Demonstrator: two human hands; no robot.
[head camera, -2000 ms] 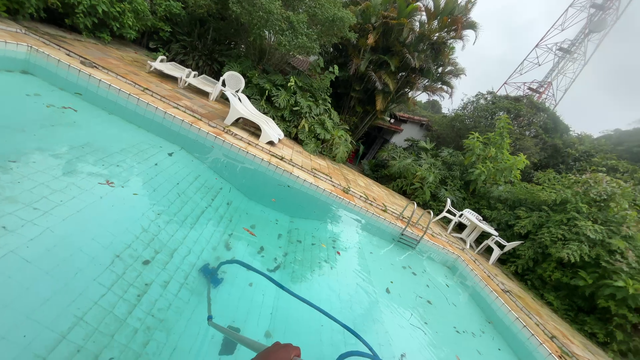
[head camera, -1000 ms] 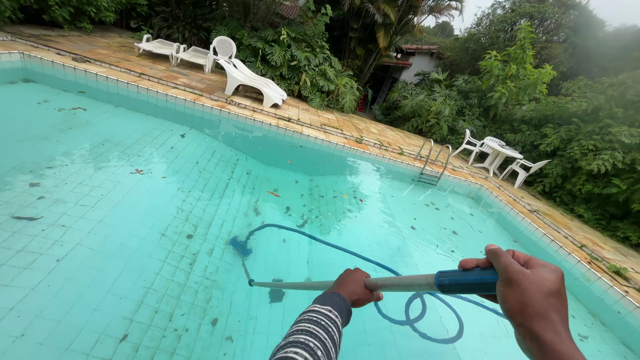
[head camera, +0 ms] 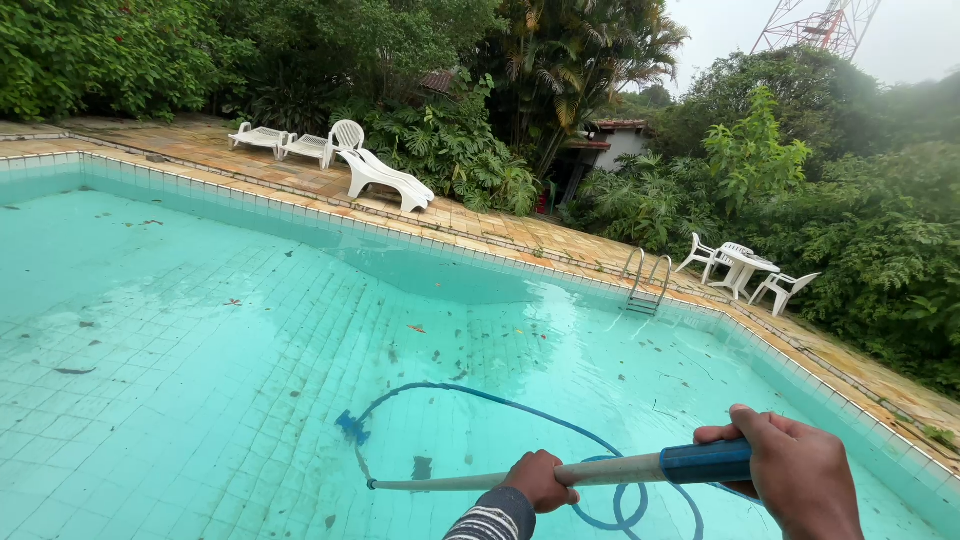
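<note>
A long grey telescopic pole [head camera: 615,470] with a blue grip [head camera: 705,460] runs across the lower right of the head view. My left hand [head camera: 538,481], below a striped sleeve, is closed around its grey shaft. Around the blue grip at the near end is my right hand [head camera: 795,465]. The far part of the pole reaches into the pool water, towards a blue pool vacuum head [head camera: 352,427] under the surface. From that head a blue hose [head camera: 525,409] curves to the right and loops beneath the pole.
Leaves and dark debris [head camera: 421,468] lie about the tiled pool. A metal ladder [head camera: 646,285] stands at the far edge. Beyond, on the stone deck [head camera: 480,221], are white loungers [head camera: 386,180] and a white plastic table [head camera: 741,268] with chairs. Dense shrubs border the deck.
Two seconds ago only part of one hand showed at the bottom; one second ago both hands were in view on the pole. The view has tilted.
</note>
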